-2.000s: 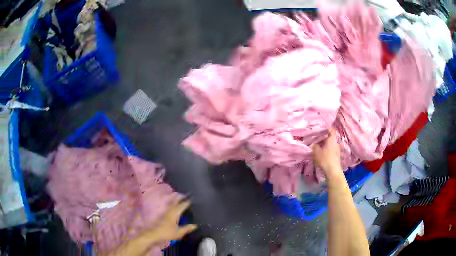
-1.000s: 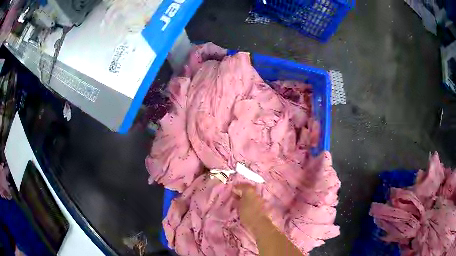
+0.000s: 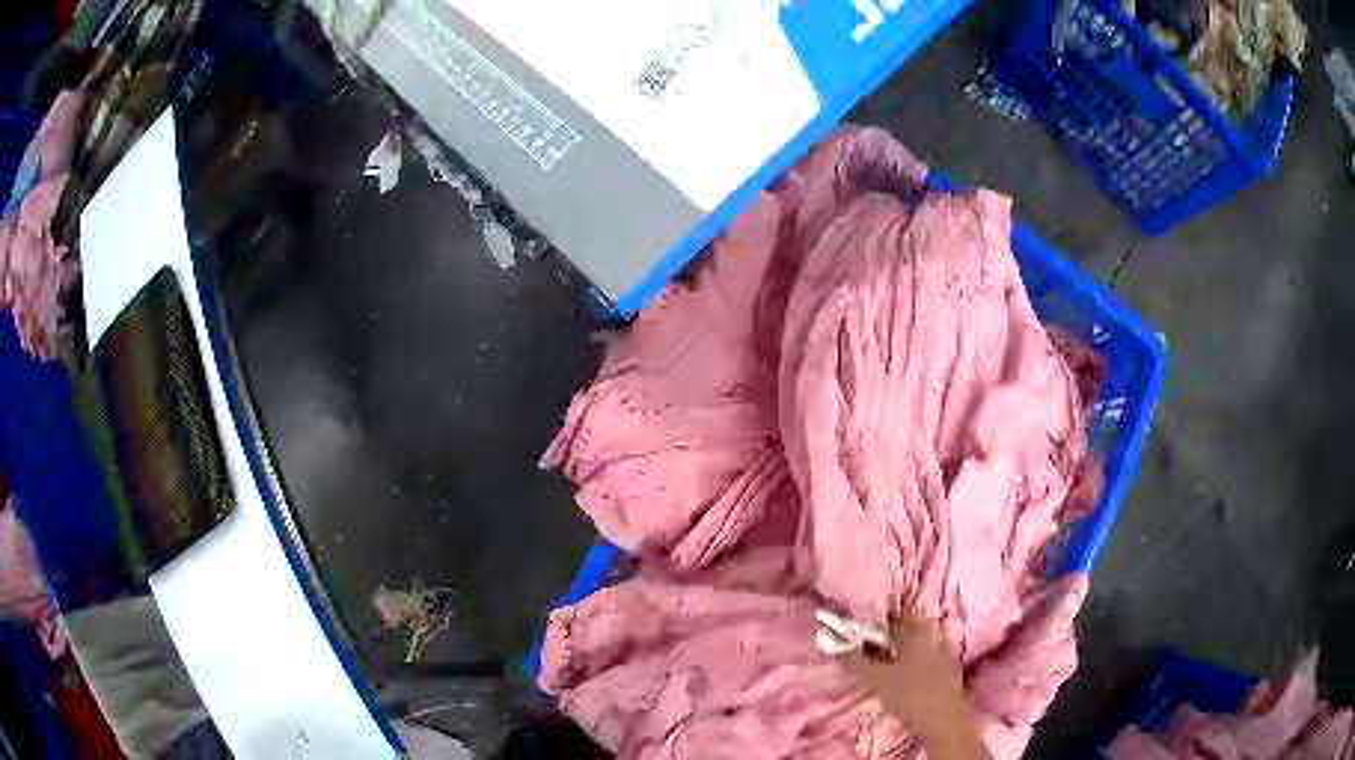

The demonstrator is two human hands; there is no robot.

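A large heap of pink fabric pieces (image 3: pixel 921 371) with small dark specks lies in and over a blue plastic crate (image 3: pixel 1137 431). A narrow white tie (image 3: pixel 852 634) gathers the cloth near the front. My right hand (image 3: pixel 914 676) comes in from the bottom edge, somewhat blurred, and is closed on the gathered pink cloth beside the tie. Its fingertips are partly lost in the folds. My left hand is not in view.
A white and grey machine table with a blue edge (image 3: pixel 713 238) overhangs behind the heap. Another blue crate (image 3: pixel 1144 119) with patterned cloth stands upper right. More pink cloth (image 3: pixel 1263 728) shows lower right. A curved white table edge (image 3: pixel 268 639) runs at left.
The view has swung left, away from the other pink heap. The left hand has left the picture. The right hand has closed at the tie, and the pink folds have shifted and stretched.
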